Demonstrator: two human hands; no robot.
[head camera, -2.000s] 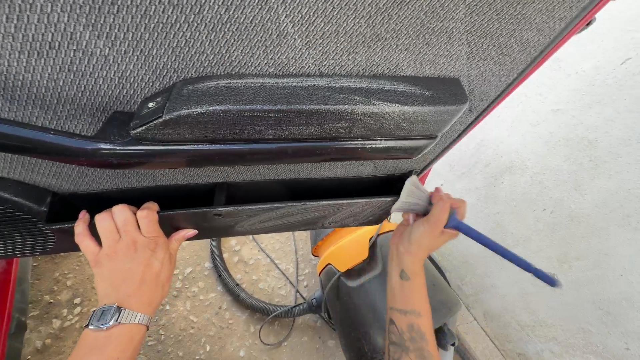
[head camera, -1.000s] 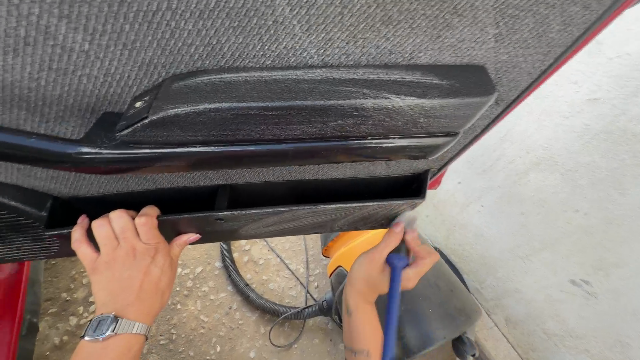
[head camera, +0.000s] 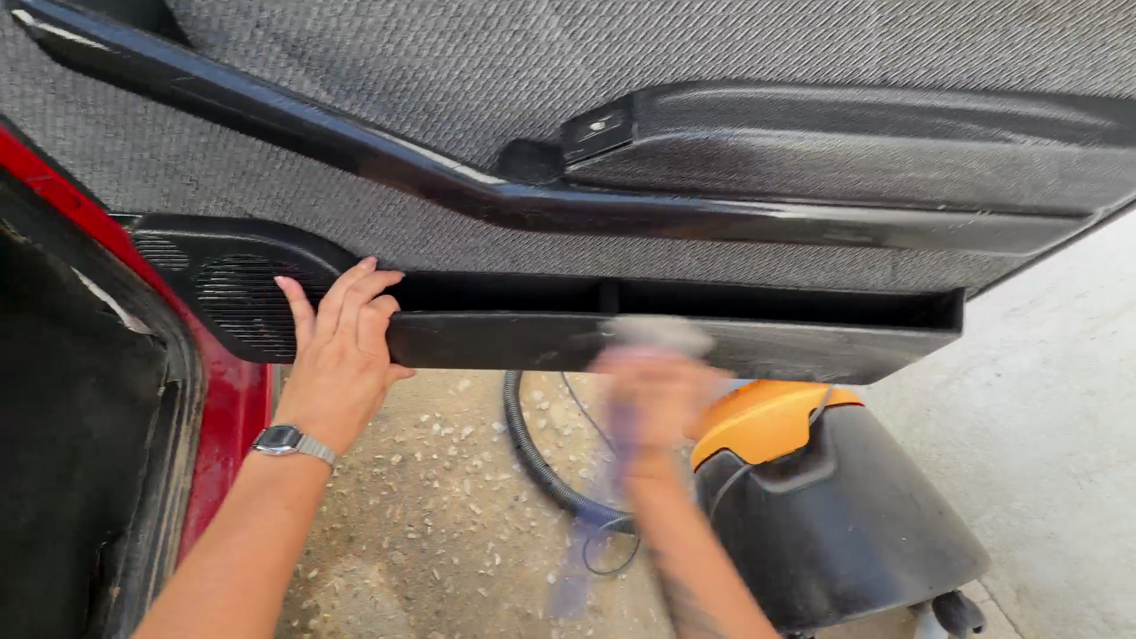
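Note:
My left hand (head camera: 342, 342), with a metal-band watch at the wrist, grips the left end of the black plastic door pocket (head camera: 834, 351), beside the slotted speaker grille (head camera: 240, 297). Motion blurs my right hand (head camera: 657, 390), which is closed around a brush with pale bristles (head camera: 661, 335) and a blue handle (head camera: 572, 559). Those bristles are against the front face of the pocket, near its middle. Above the pocket, the black armrest (head camera: 825, 160) and pull bar (head camera: 426, 177) run across the grey fabric door panel (head camera: 426, 62).
Below the door stands a black and orange vacuum cleaner (head camera: 834, 515) with a ribbed hose (head camera: 532, 461) and a thin cable on the pebbly floor. At the left are the red door frame (head camera: 226, 444) and the dark car interior. Pale concrete (head camera: 1056, 399) lies at the right.
My right hand has moved the brush left along the pocket from its right end. My left hand has shifted left to the pocket's end by the grille. The view has swung left.

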